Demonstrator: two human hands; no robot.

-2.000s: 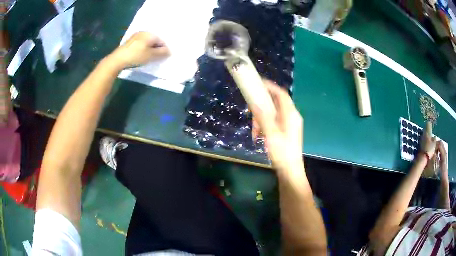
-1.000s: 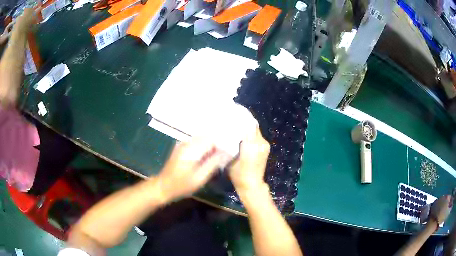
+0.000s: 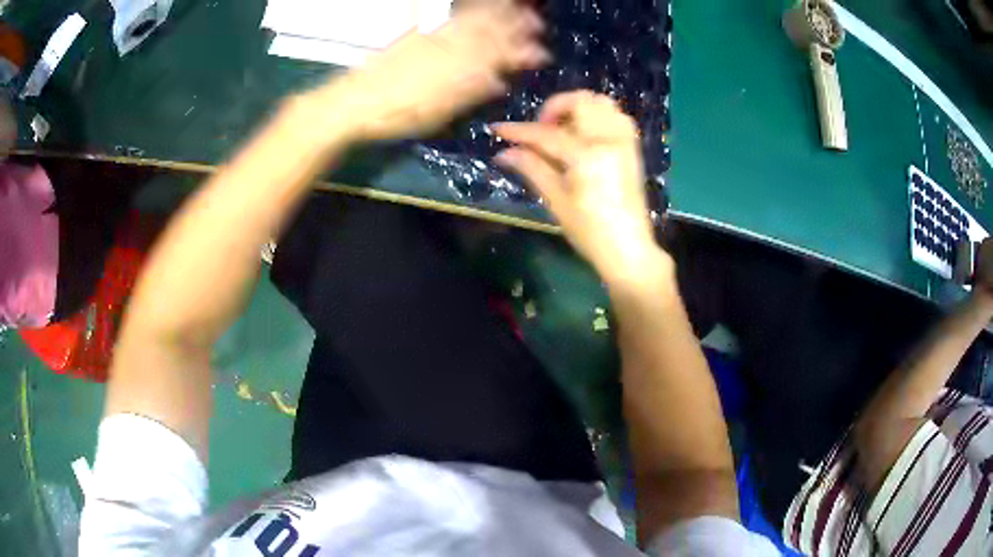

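Observation:
My left hand (image 3: 463, 65) is blurred above the bench, between the white stack and the black bumpy sheet, with nothing clearly visible in it. My right hand (image 3: 583, 147) is over the black bumpy sheet (image 3: 610, 54), its fingers apart and pointing left, with no object visible between them. The white stack (image 3: 327, 27) lies left of the black sheet and is partly cut off by the top edge. A beige handheld fan (image 3: 825, 87) lies on the green bench to the right.
A neighbour's white tray with black discs (image 3: 936, 223) and scattered small parts (image 3: 965, 163) are at the right, near a person's arm (image 3: 926, 359). White paper pieces (image 3: 54, 52) lie at the far left. A red stool (image 3: 87, 326) stands at the lower left.
The view has tilted down towards my lap. My hands, together over the white stack's lower corner a second ago, are now apart. The fan held in my right hand two seconds ago is no longer seen there.

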